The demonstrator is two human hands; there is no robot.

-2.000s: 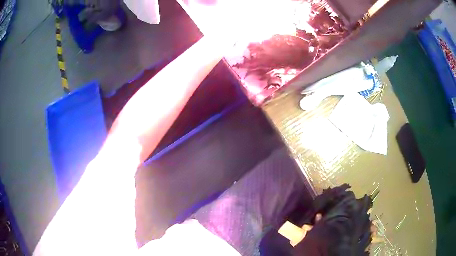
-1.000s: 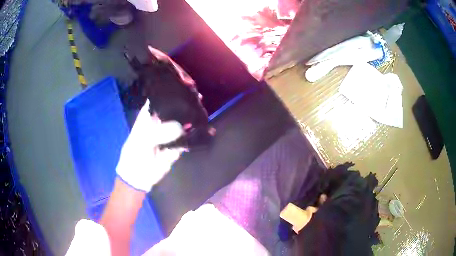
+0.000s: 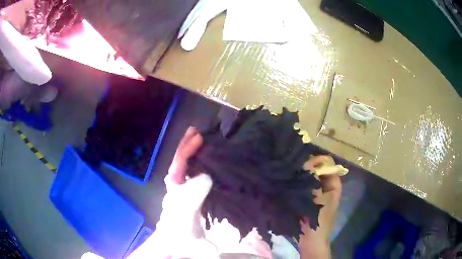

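A large matte black spiky part (image 3: 253, 167) is held in front of me over my lap; I cannot tell whether it is one piece or two together. My left hand (image 3: 185, 172), in a white glove with pinkish fingertips showing, grips its left side. My right hand (image 3: 326, 182), looking bare, holds its right side beside a tan prong (image 3: 334, 170). A second small tan piece (image 3: 304, 133) shows at the part's upper right edge. The parts of my fingers under the black part are hidden.
A white dish (image 3: 360, 112) with a thin stick lies on a spotted cardboard pad (image 3: 349, 131). White gloves (image 3: 200, 23), a white sheet (image 3: 253, 23) and a phone (image 3: 354, 19) lie behind. Blue crates (image 3: 96, 202) and a bright box (image 3: 96, 50) are at left, near a person's white sleeve (image 3: 25, 53).
The view has turned toward the table. My left hand has come from over the crates with its black piece to meet the part at my right hand. The black mass is now more central.
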